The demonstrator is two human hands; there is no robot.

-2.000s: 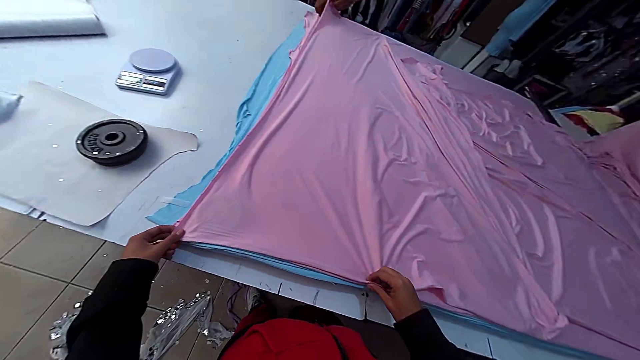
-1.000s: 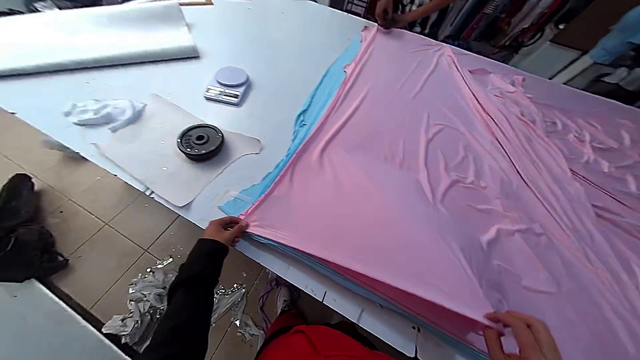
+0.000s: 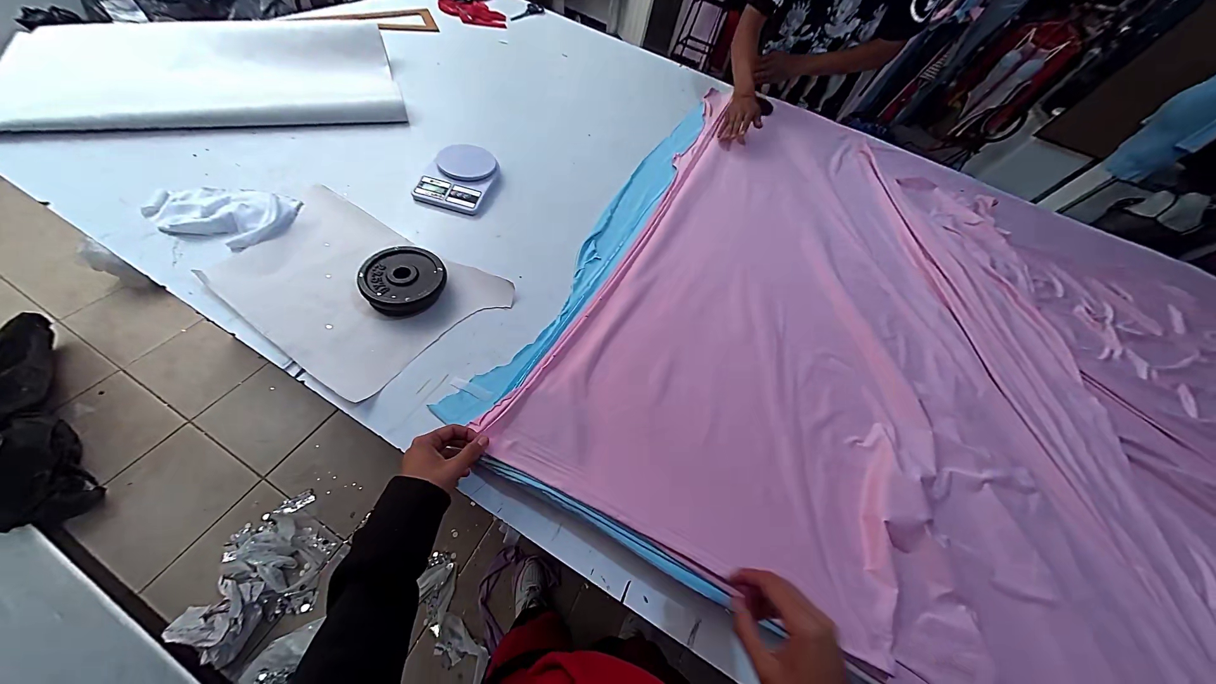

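A wide sheet of pink fabric (image 3: 722, 361) lies over light blue fabric (image 3: 608, 242) on a white table. My left hand (image 3: 446, 454) pinches the near left corner of the pink fabric between thumb and fingers. Farther right, my right hand (image 3: 784, 622) is at the near edge of the layers, slightly blurred; whether its fingers grip the cloth is hard to tell. At the far corner, a co-worker's hand (image 3: 741, 119) presses on the pink fabric. Blue layers show along the left side and beneath the near edge.
Left of the fabric, a black weight plate (image 3: 402, 280) rests on a paper pattern piece (image 3: 332, 351). Behind it are a kitchen scale (image 3: 458, 179), crumpled white cloth (image 3: 220, 217) and a white roll (image 3: 199, 76). Plastic scraps (image 3: 256, 579) litter the tiled floor. Clothes hang beyond the table.
The near edge of the pink fabric, lifted by my right hand a second ago, now lies lower against the layers. The co-worker's hand now lies flatter on the far corner. The view has shifted.
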